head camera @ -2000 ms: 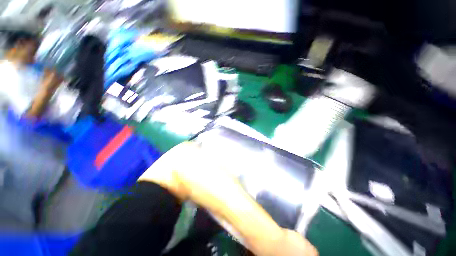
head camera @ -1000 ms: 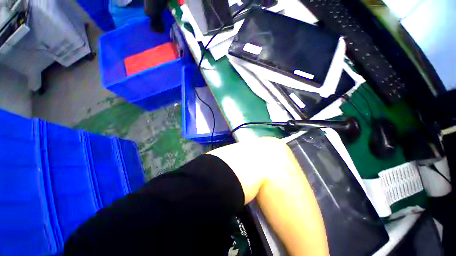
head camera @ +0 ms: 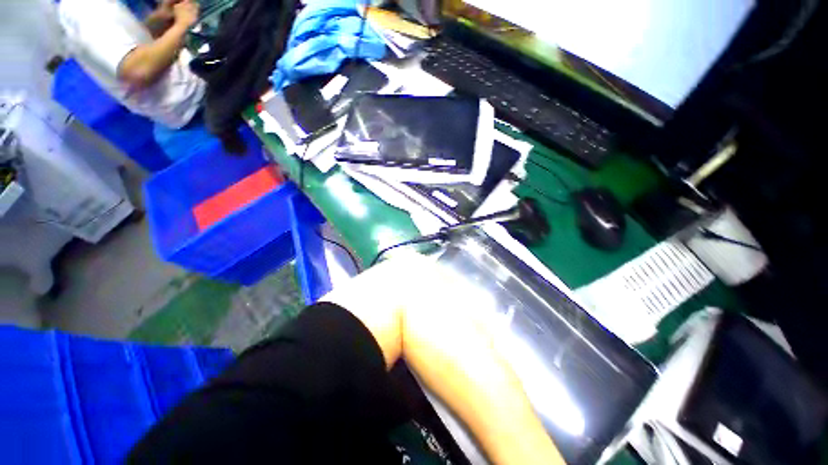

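Observation:
A large glossy black screen unit (head camera: 567, 341) lies on the bench under my bare left forearm, with strong reflections on it. My left arm comes in from the lower left in a black sleeve; the hand is cut off by the bottom edge. My right hand is out of the picture. A black barcode scanner (head camera: 528, 222) with a cable lies at the screen's far end. A stack of smaller black screen units (head camera: 413, 134) with white paper between them lies beyond. Another dark screen unit (head camera: 758, 386) with a white label lies at the right on papers.
A mouse (head camera: 600, 218), a printed label sheet (head camera: 658, 280) and a white cup-like item (head camera: 728, 247) are on the green mat. A keyboard (head camera: 517, 100) and lit monitor (head camera: 626, 41) stand behind. Blue bins (head camera: 227, 213) are on the floor. A seated person (head camera: 136, 59) is at the upper left.
The view has swung and now shows more of the bench's far end, the person and the right-hand stack. My left forearm still lies across the large screen unit.

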